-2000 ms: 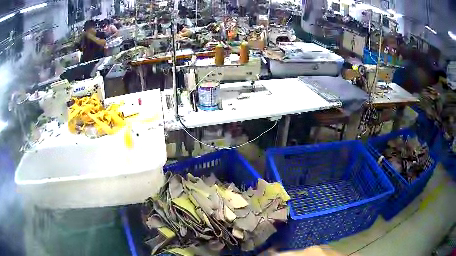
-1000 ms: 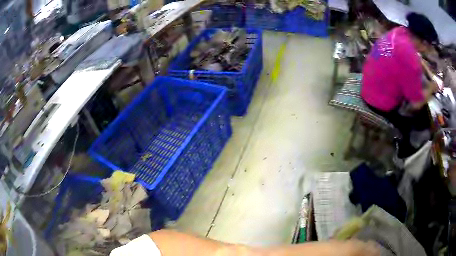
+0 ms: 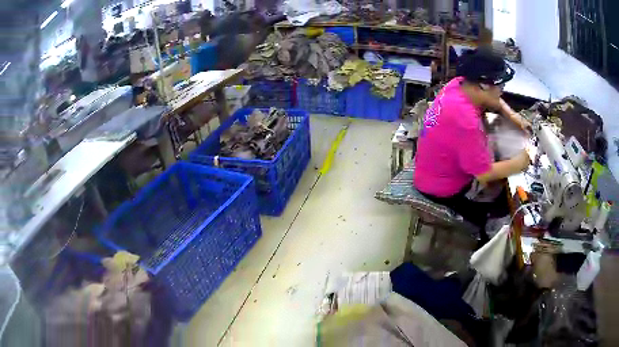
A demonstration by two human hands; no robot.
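No hand of mine shows in the picture now. Nearest in front, at the bottom edge, lies a beige-grey cloth panel (image 3: 407, 320) with a yellow-green piece (image 3: 345, 328) beside it. Striped pale fabric (image 3: 364, 287) and dark navy cloth (image 3: 424, 290) lie just beyond them. At the lower left, a blurred pile of taupe cut pieces (image 3: 112, 291) sits in a blue crate, cut off by the edge.
An empty-looking blue crate (image 3: 216, 252) stands left of the floor aisle (image 3: 298, 234). Another crate (image 3: 288, 175) holds brown pieces. Filled crates (image 3: 374, 98) stand at the back. A person in pink (image 3: 448, 146) sits on a bench at a sewing machine (image 3: 560, 173) on the right.
The view has turned right from the white tub and tables to the aisle and seated person. The bare forearm along the bottom edge one second ago is out of view.
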